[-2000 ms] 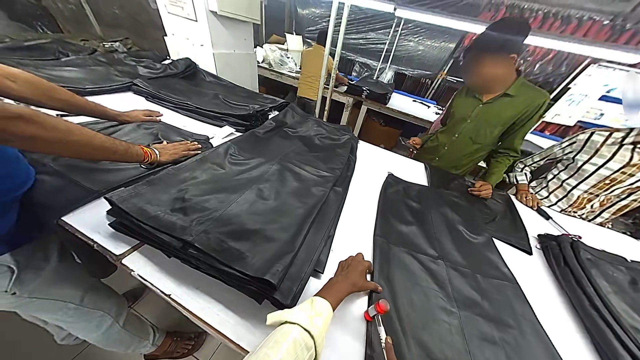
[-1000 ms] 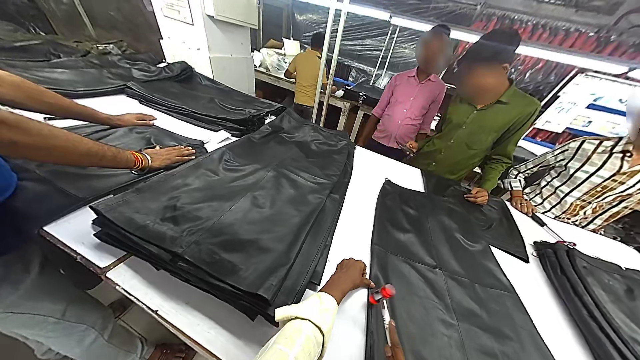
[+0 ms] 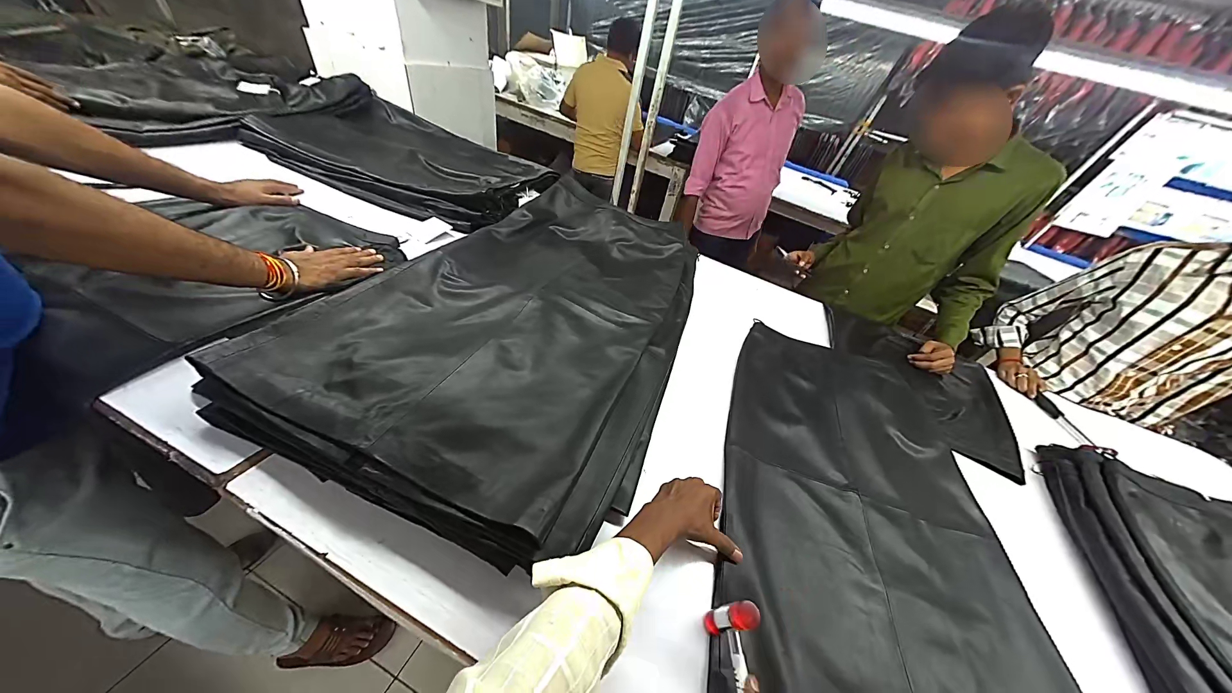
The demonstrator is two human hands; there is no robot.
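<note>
My left hand [image 3: 683,520] rests palm down on the white tabletop, thumb apart from the fingers, its tip at the left edge of a black leather-like garment panel [image 3: 866,500]. Below it, at the bottom of the view, only a fingertip of my right hand [image 3: 751,684] shows, against the pale shaft of a small tool with a red cylindrical end [image 3: 732,618]. The tool lies over the panel's left edge. The rest of my right hand is out of view. Left of my hands lies a thick stack of similar black garment pieces [image 3: 462,356].
Another person's hands [image 3: 332,267] press on black pieces at the left. Across the white table [image 3: 760,289], a person in green touches a black piece; a striped sleeve [image 3: 1107,327] reaches in beside a dark-handled tool [image 3: 1059,414]. More black pieces [image 3: 1155,549] lie at the right.
A person in a pink shirt, mostly hidden two seconds ago, has come into sight left of the person in green. My left hand has stayed beside the panel's edge.
</note>
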